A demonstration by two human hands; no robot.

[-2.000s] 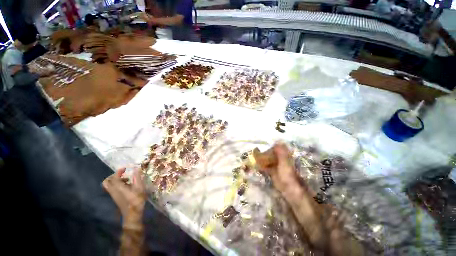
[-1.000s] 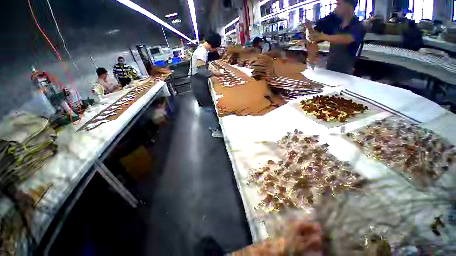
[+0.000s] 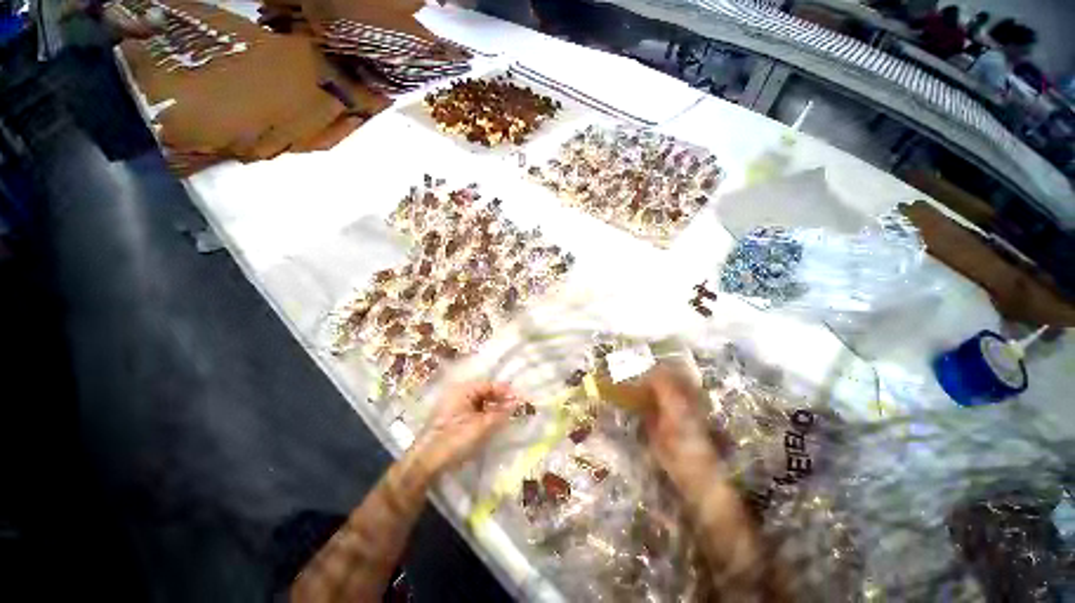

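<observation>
My left hand [image 3: 466,418] is over the table's near edge, its fingertips pinching a tiny dark-brown leather tab [image 3: 522,410]. My right hand [image 3: 674,406] holds a tan-brown handheld piece [image 3: 621,391] with a white patch [image 3: 630,363] at its top; its exact shape is blurred. Loose dark tabs [image 3: 554,486] lie on the clear plastic [image 3: 613,530] below and between the hands. A pale-yellow strip [image 3: 519,471] runs beside them. A broad patch of brown-and-shiny tabs [image 3: 460,283] lies beyond my left hand.
A paler tab patch [image 3: 637,177] and a darker one [image 3: 489,108] lie farther away. Stray tabs [image 3: 703,298] sit mid-table. A bag of small fittings [image 3: 764,262], a blue pot [image 3: 981,368] and a brown leather strip [image 3: 990,259] are at right. Leather panels [image 3: 236,100] lie far left.
The view swung left, then back to the work. My left hand has moved right, closer to my right hand, and now pinches a tab. A white patch shows on the right hand's piece.
</observation>
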